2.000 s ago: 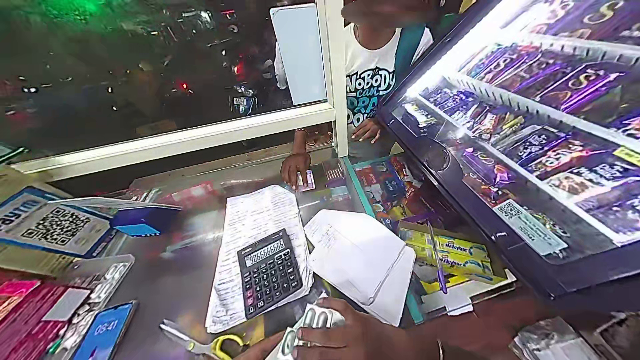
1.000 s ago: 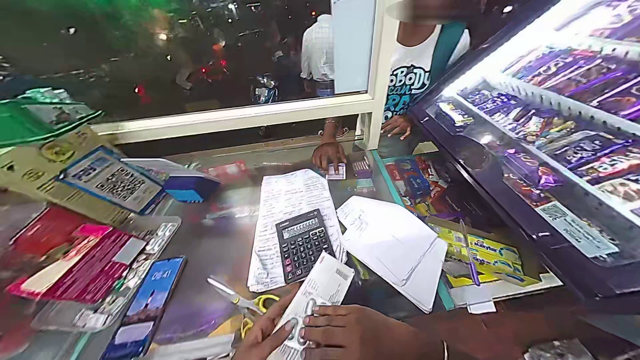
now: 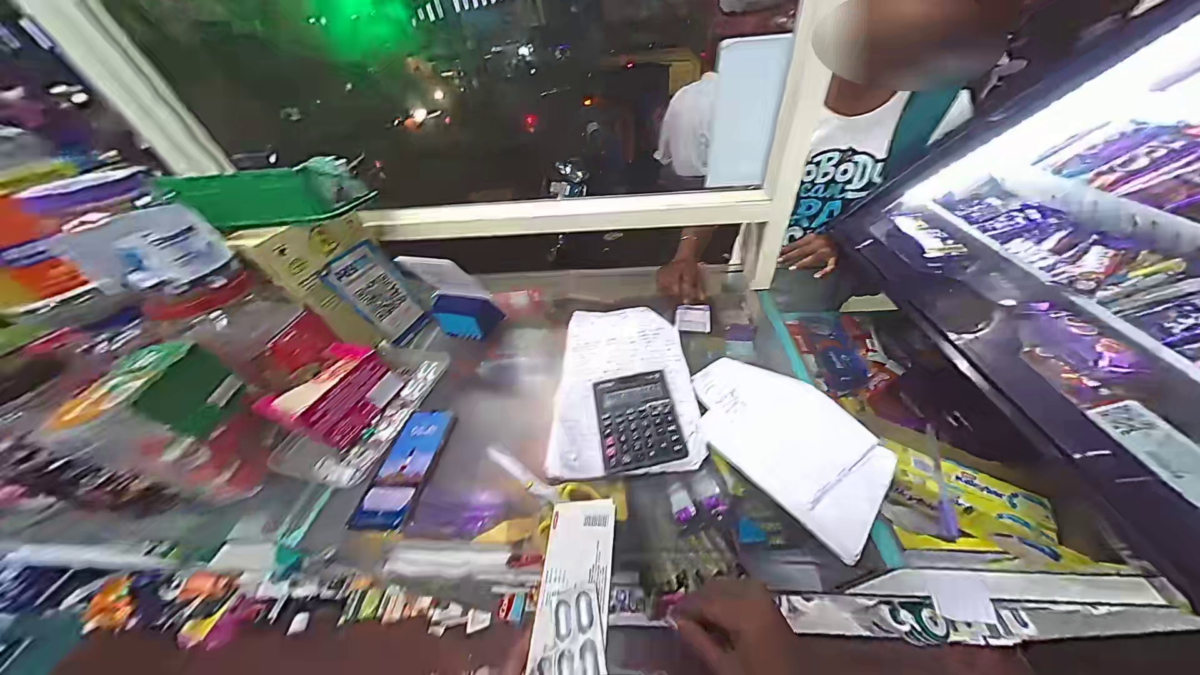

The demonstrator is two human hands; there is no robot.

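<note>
A long white carton with a blister pack lying against its lower part stands out at the bottom centre. Only an edge of my left hand shows, at the carton's left side, gripping it. To the right, apart from the carton, is my right hand, blurred, its fingers bent over the counter's near edge; whether it holds anything is unclear. Yellow-handled scissors lie just behind the carton. Beyond them a black calculator rests on written sheets, beside a stack of white paper.
Across the glass counter, a person's hand is by a small packet. A phone, plastic jars and boxes stand left. A lit chocolate display case leans at right, near yellow wrappers. A window frame borders the back.
My right hand has come away from the carton and blister pack, where both hands were together one second ago. The view has shifted, showing more of the left side.
</note>
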